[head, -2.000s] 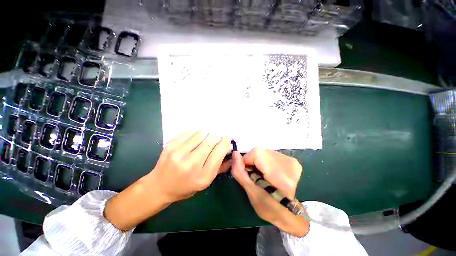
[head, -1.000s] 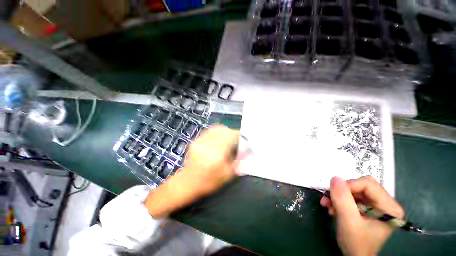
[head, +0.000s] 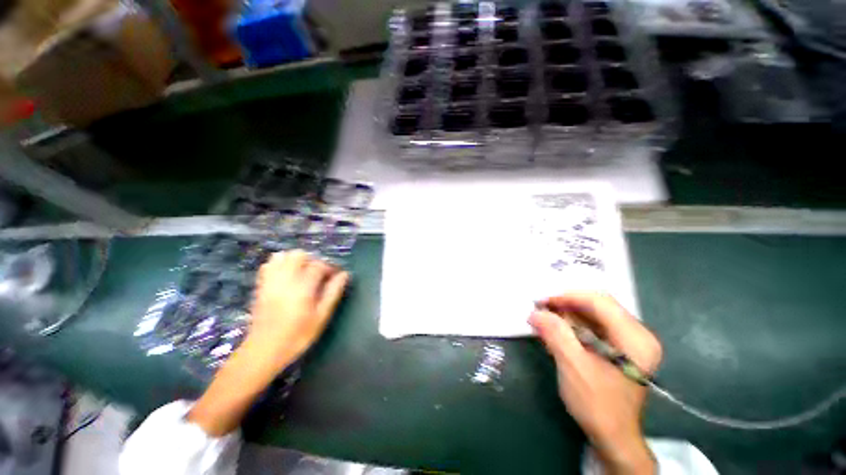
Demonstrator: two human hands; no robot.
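My left hand (head: 289, 306) is over the right part of the clear blister tray (head: 209, 283) with black frames, fingers pointing away from me. Blur and the hand itself hide whether it holds a frame. My right hand (head: 601, 376) grips the banded vacuum pen (head: 614, 356) at the lower right of the white sheet (head: 455, 269). The pen's tip is not clear. Dark specks (head: 577, 237) lie on the sheet's upper right. A thin hose (head: 742, 423) runs from the pen to the right.
Stacked blister trays (head: 519, 102) stand on a white board (head: 357, 153) beyond the sheet. Loose whitish bits (head: 488, 362) lie on the green mat below the sheet. A pale metal strip (head: 733, 221) crosses the bench. A blue box (head: 274, 35) and a brown box (head: 97, 60) are at the upper left.
My hands have parted from their earlier position together at the sheet's front edge. My left hand has moved left to the tray. The camera view has shifted and turned.
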